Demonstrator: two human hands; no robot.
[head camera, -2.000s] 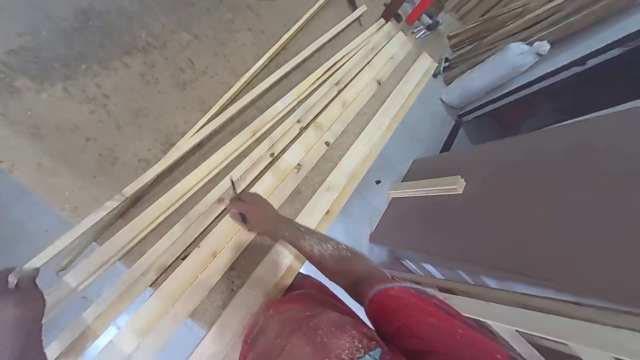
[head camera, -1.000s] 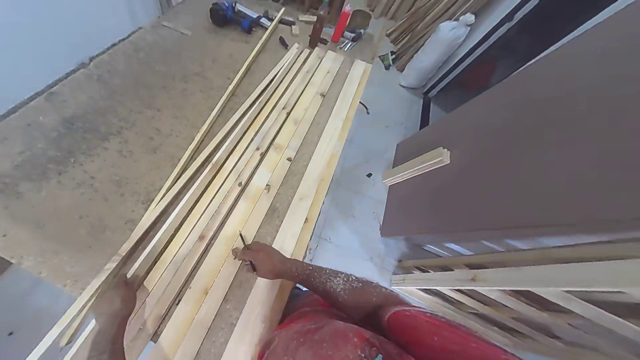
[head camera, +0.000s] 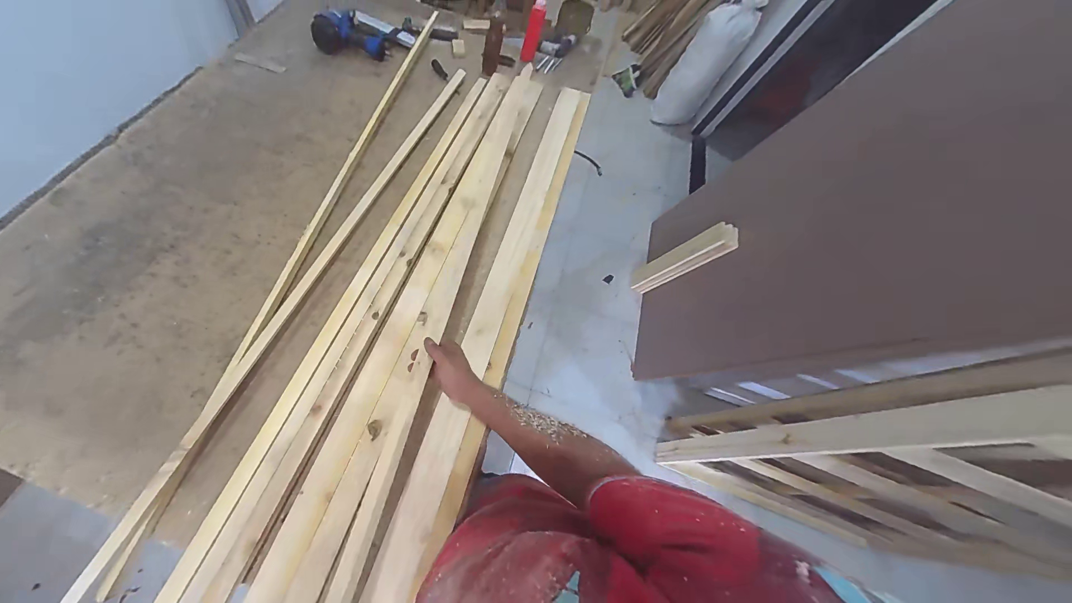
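Note:
Several long pale wooden strips (head camera: 452, 218) lie side by side, running from the bottom left up to the top middle. My right hand (head camera: 452, 368) rests on the right edge of one of the middle strips, thumb on top and the other fingers hidden at its side. Sawdust coats the forearm. Dark knots (head camera: 374, 430) show in the wood near the hand. Two thinner strips (head camera: 335, 243) cross at the left of the group. My left hand is out of view.
Blue tools (head camera: 347, 33), a red bottle (head camera: 533, 32) and small pieces lie beyond the strips. At right stand a brown panel (head camera: 854, 201) with short battens (head camera: 685, 258) on it and a slatted wooden frame (head camera: 837, 435). A white sack (head camera: 708, 63) is at the upper right.
My left hand, earlier on the strips at the lower left, has gone out of view. The middle strips lie spread farther apart. The thin dark object in my right hand no longer shows.

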